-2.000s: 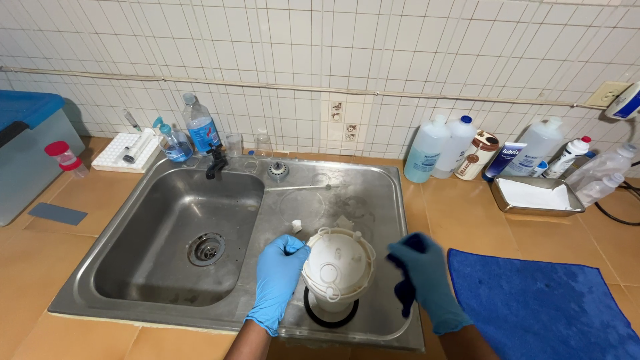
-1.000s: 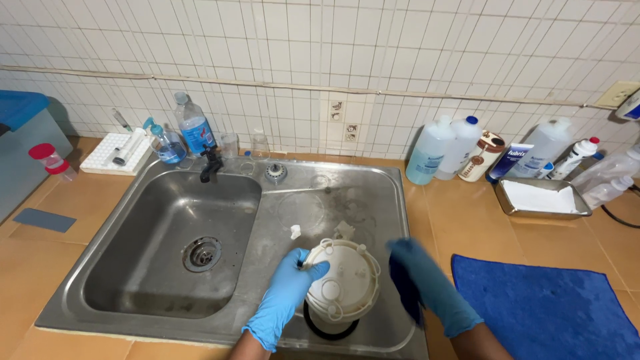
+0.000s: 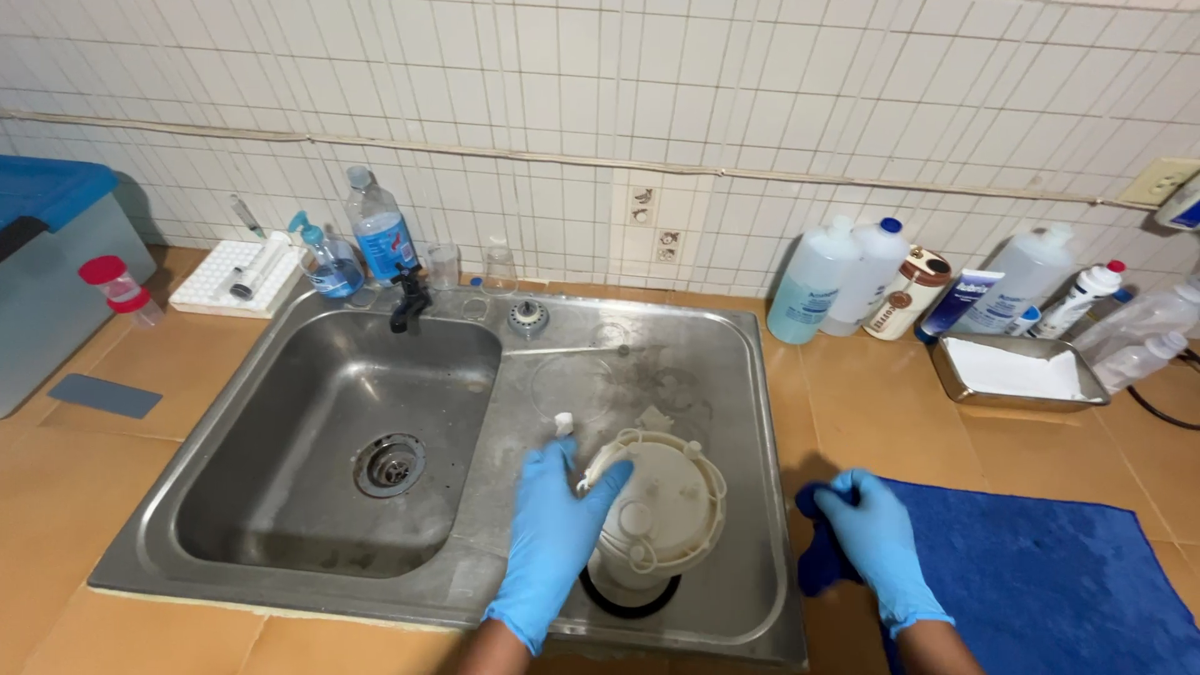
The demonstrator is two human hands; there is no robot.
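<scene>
My left hand (image 3: 558, 525), in a light blue glove, is at the left rim of a round white plastic lid (image 3: 661, 502), thumb over its edge and fingers spread; whether it grips the rim is not clear. The lid lies on a whitish vessel on the steel drainboard, with a black rubber ring (image 3: 633, 609) round its foot. A dark blue cloth (image 3: 820, 553) hangs bunched from my gloved right hand (image 3: 862, 520), beside the sink's right edge. Spread on the counter at the right is a blue towel (image 3: 1041, 572). A small white scrap (image 3: 563, 424) sits just beyond my left fingers.
The sink basin (image 3: 328, 469) and black tap (image 3: 409, 298) are on the left. Plastic bottles (image 3: 814, 281) and a metal tray (image 3: 1031, 398) with white paper stand back right. A test tube rack (image 3: 220, 286), a water bottle (image 3: 380, 230) and a lidded bin (image 3: 56, 272) are back left.
My right hand has moved right, away from the lid, with the dark blue cloth in it. My left hand has opened its fingers at the lid's left edge.
</scene>
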